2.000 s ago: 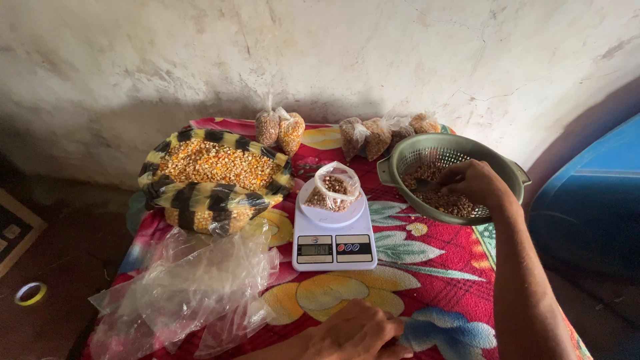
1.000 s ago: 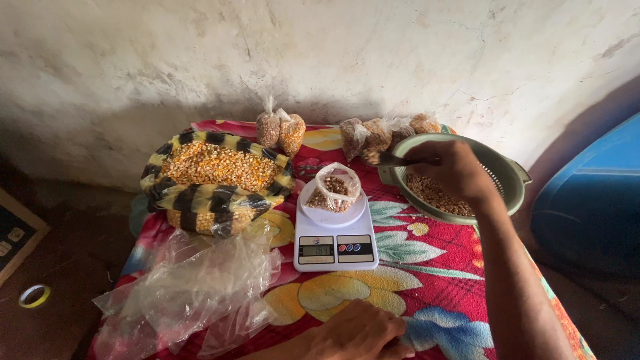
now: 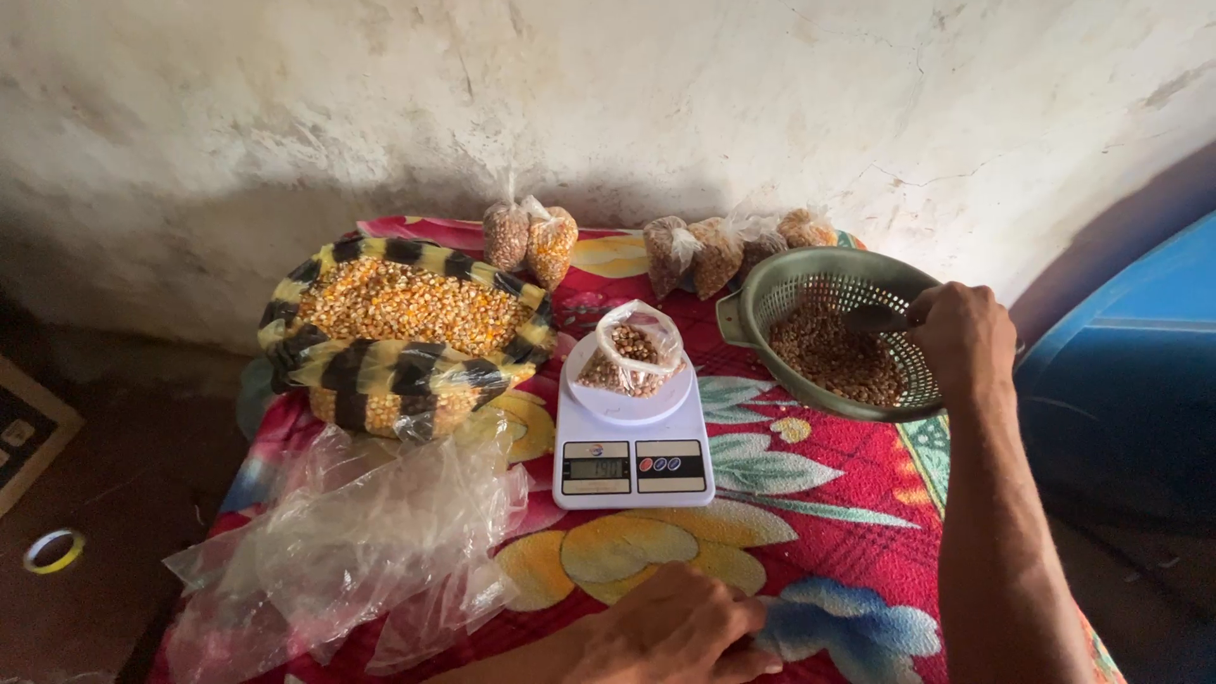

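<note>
My right hand [image 3: 964, 332] grips a dark spoon [image 3: 874, 319], its bowl over the brown kernels [image 3: 836, 361] in the green plastic colander [image 3: 826, 414]. On the white digital kitchen scale [image 3: 634, 427] stands an open clear plastic bag [image 3: 632, 351] part filled with brownish kernels; the display is lit with digits. My left hand [image 3: 679, 627] rests on the floral cloth in front of the scale, fingers curled, holding nothing that I can see. Left of the scale is a black-and-yellow striped plastic bag [image 3: 380, 366] full of yellow corn kernels [image 3: 408, 304].
Clear empty plastic bags [image 3: 370, 541] lie at the front left of the red floral cloth [image 3: 826, 532]. Filled, tied bags [image 3: 551, 242] stand along the back edge by the wall, with several more [image 3: 712, 252] behind the scale. A blue container [image 3: 1130, 389] is at the right; a tape roll [image 3: 54, 551] lies lower left.
My right hand was down in the colander, then raised the spoon toward its left rim near the scale, and is now back at the colander's right side. My left hand has stayed put.
</note>
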